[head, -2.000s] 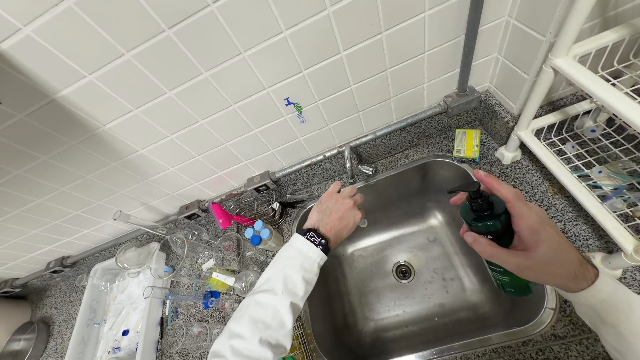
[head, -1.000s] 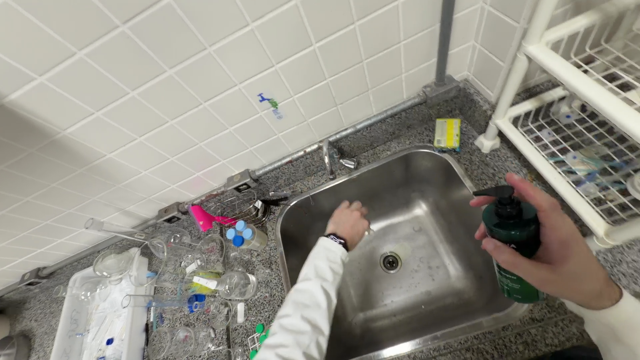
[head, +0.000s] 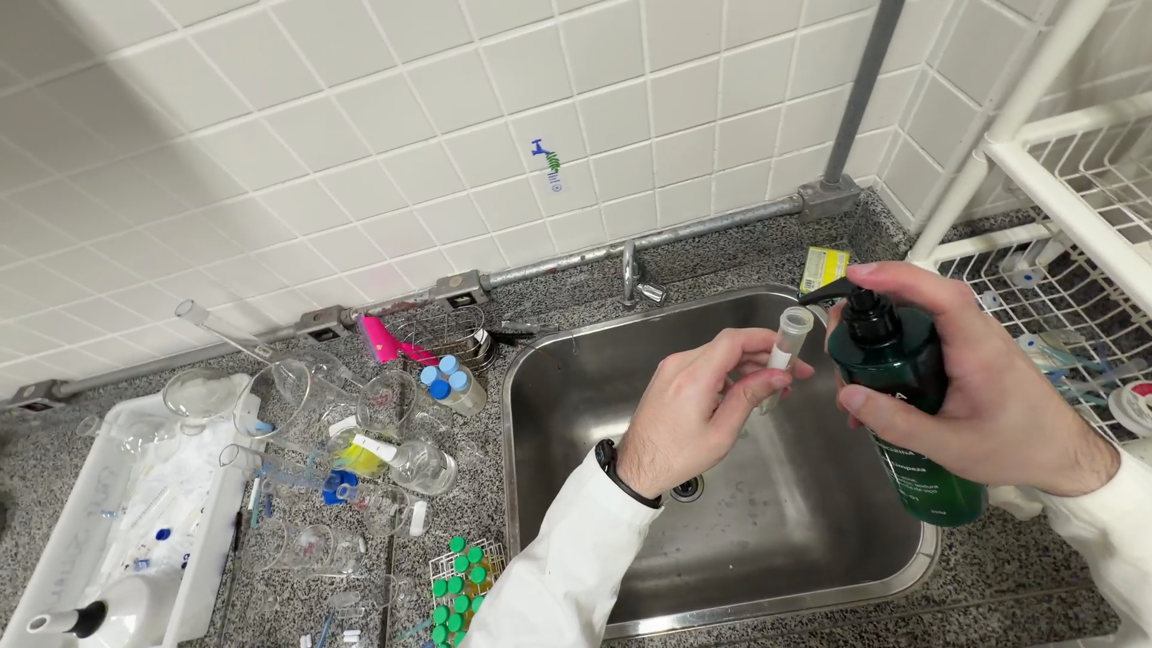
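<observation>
My left hand (head: 697, 405) holds a clear plastic tube (head: 789, 340) with a white label, its uncapped mouth facing up, above the steel sink (head: 756, 504). My right hand (head: 981, 387) grips a dark green pump bottle (head: 936, 486) over the sink's right side. The thumb and fingers wrap the bottle near its top, and one finger lies by the black pump head (head: 868, 310). The pump's spout points left, just above the mouth of the tube. A metal faucet (head: 630, 274) stands behind the sink.
Left of the sink lie glassware (head: 423, 466), blue-capped tubes (head: 454, 387), a rack of green-capped tubes (head: 463, 585) and a white tray (head: 202, 558). A yellow box (head: 823, 270) sits behind the sink. A white wire shelf (head: 1071, 198) stands at the right.
My left hand was at the faucet, then low over the sink with its fingers hidden; now it is raised beside the pump bottle with a tube in it. My right hand still holds the bottle.
</observation>
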